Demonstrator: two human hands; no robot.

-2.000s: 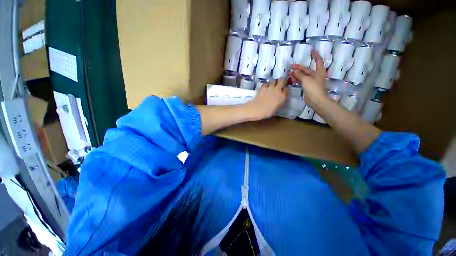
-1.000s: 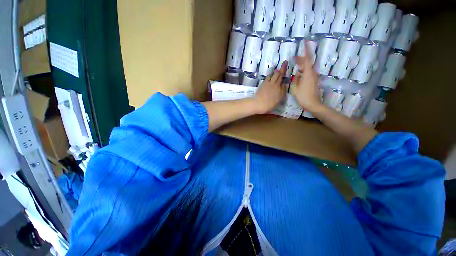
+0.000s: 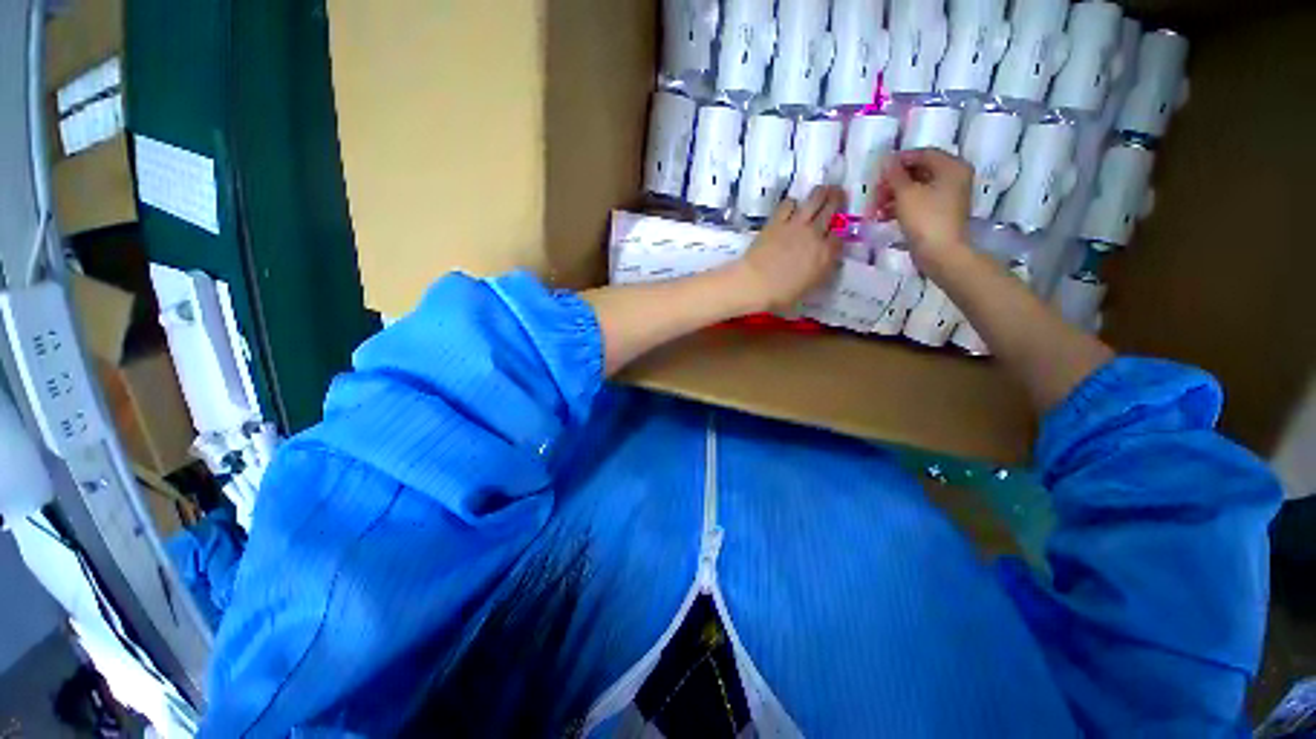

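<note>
White cylindrical units (image 3: 870, 152) lie packed in rows inside the open brown carton (image 3: 599, 145). Pink light glows among them near my fingertips and higher up between two rows. A white label sheet (image 3: 671, 248) with rows of small dark print lies over the near units. My left hand (image 3: 797, 257) rests palm down on the sheet, fingertips at the units. My right hand (image 3: 927, 195) is over the units with thumb and forefinger close together. Whether a small label is between them is too small to tell.
The carton's near flap (image 3: 852, 393) lies against my blue smock. A green bench (image 3: 303, 289) with white paper sheets (image 3: 179, 182) is at the left, beside a pale metal rail with a white power strip (image 3: 58, 354). More brown boxes stand at the far left.
My right hand has moved a little right, away from my left hand, and its fingers have drawn together. Pink light now shows more strongly, and a red glow shows by the near flap.
</note>
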